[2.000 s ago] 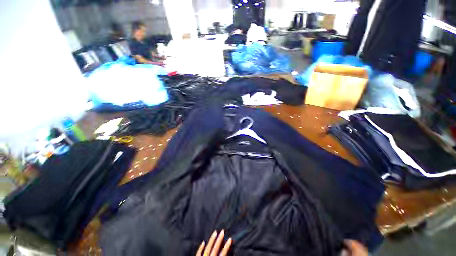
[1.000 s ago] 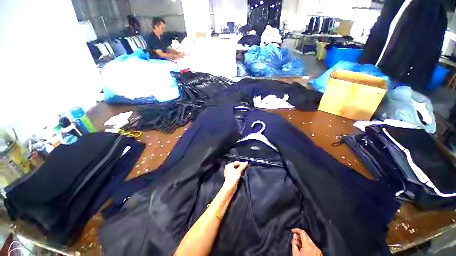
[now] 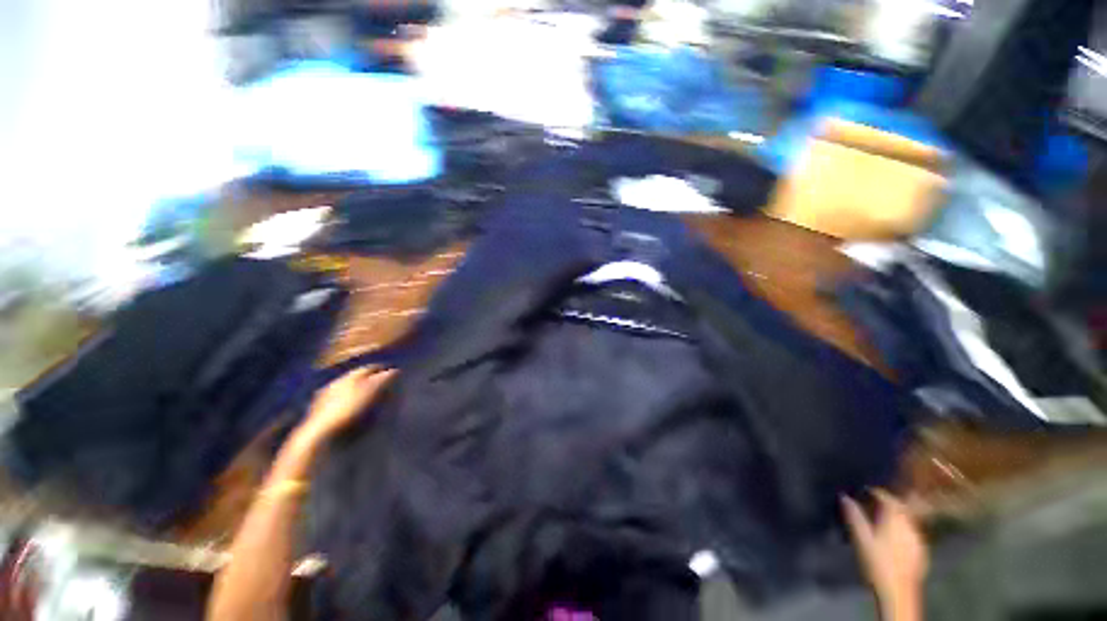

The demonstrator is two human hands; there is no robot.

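A black jacket [image 3: 607, 412] lies spread in front of me with its lining up, over a dark blue jacket [image 3: 492, 249]. A white hanger [image 3: 625, 277] shows at its neck. My left hand [image 3: 346, 400] is bare and lies at the jacket's left side, fingertips at the cloth; blur hides whether they grip. My right hand [image 3: 889, 540] is bare at the jacket's lower right edge, fingers apart, with nothing seen in it. The frame is strongly blurred.
Folded dark garments lie at the left [image 3: 158, 388] and right [image 3: 971, 328] of the brown table [image 3: 395, 291]. A tan box [image 3: 859, 182], a blue-white plastic bag [image 3: 322, 127] and a white item [image 3: 665, 192] stand or lie farther back.
My left hand has moved from the neck lining out to the jacket's left side. My right hand has moved outward to the right. The lining has shifted and covers more below the hanger.
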